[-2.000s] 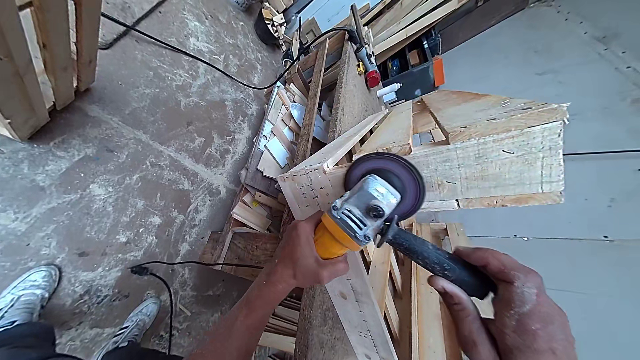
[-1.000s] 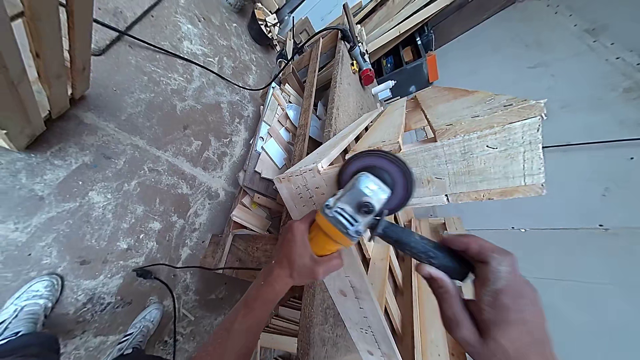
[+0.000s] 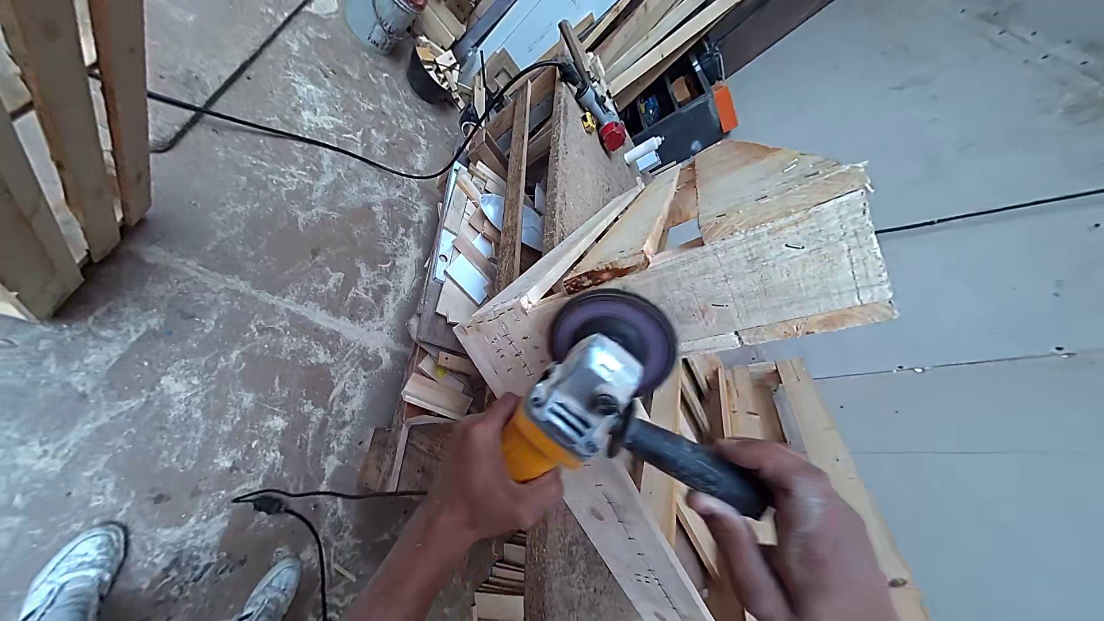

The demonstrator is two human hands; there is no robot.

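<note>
My left hand [image 3: 492,483] is wrapped around the yellow body of an angle grinder [image 3: 569,405]. With my right hand [image 3: 802,535] I grip its black side handle [image 3: 690,461], fingers around the outer end. The grinder's dark round disc [image 3: 614,336] looks blurred and lies over the corner of a wooden frame [image 3: 509,345]; whether it touches the wood I cannot tell. A wide pale board [image 3: 793,267] of the frame extends to the right of the disc, and a long board [image 3: 630,535] runs toward the bottom.
A chipboard plank [image 3: 586,172] lies under the frame. Wood offcuts [image 3: 466,267] fill the space left of it. Another power tool [image 3: 599,103] and a black toolbox [image 3: 681,121] are at the top. Wooden slats [image 3: 78,129] stand at left; a black cable [image 3: 302,138] crosses the floor.
The grinder and both hands have shifted slightly relative to the frame's corner since two seconds ago. Both hands keep their hold on the tool.
</note>
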